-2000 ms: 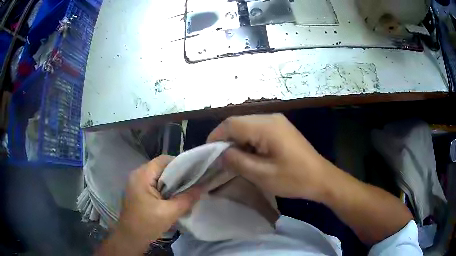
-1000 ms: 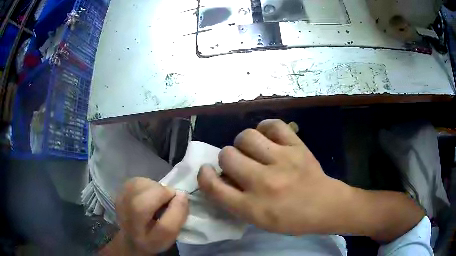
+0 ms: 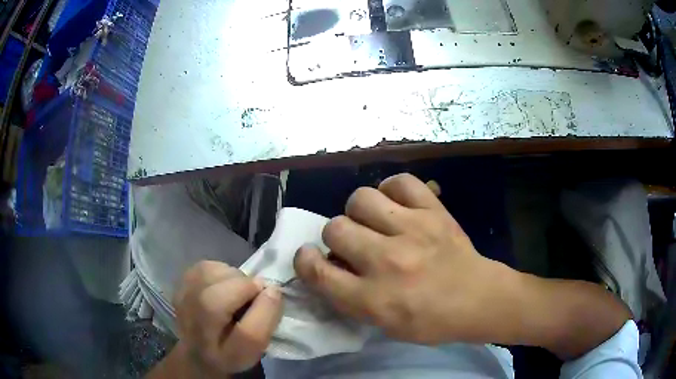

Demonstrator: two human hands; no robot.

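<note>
An off-white cloth piece [image 3: 315, 337] is held over the lap below the table edge. My left hand [image 3: 226, 314] pinches its left side between thumb and index finger. My right hand [image 3: 408, 263] lies over its right part, with curled fingers and the thumb pressing on the cloth. A short dark line, a seam or a thin tool, runs between the two thumbs; I cannot tell which. The right fingertips are partly hidden behind the hand.
A worn white table [image 3: 333, 111] with a chipped front edge lies ahead, with metal plates and a machine part [image 3: 589, 29] on it. Blue mesh baskets [image 3: 96, 170] stand at left. Folded pale cloths [image 3: 178, 252] hang below. More grey cloth [image 3: 619, 237] hangs at right.
The cloth was bunched open like a pouch, with its darker inside showing; it now lies flatter. My right hand turned to back-up over it. Over the last second both hands have barely moved.
</note>
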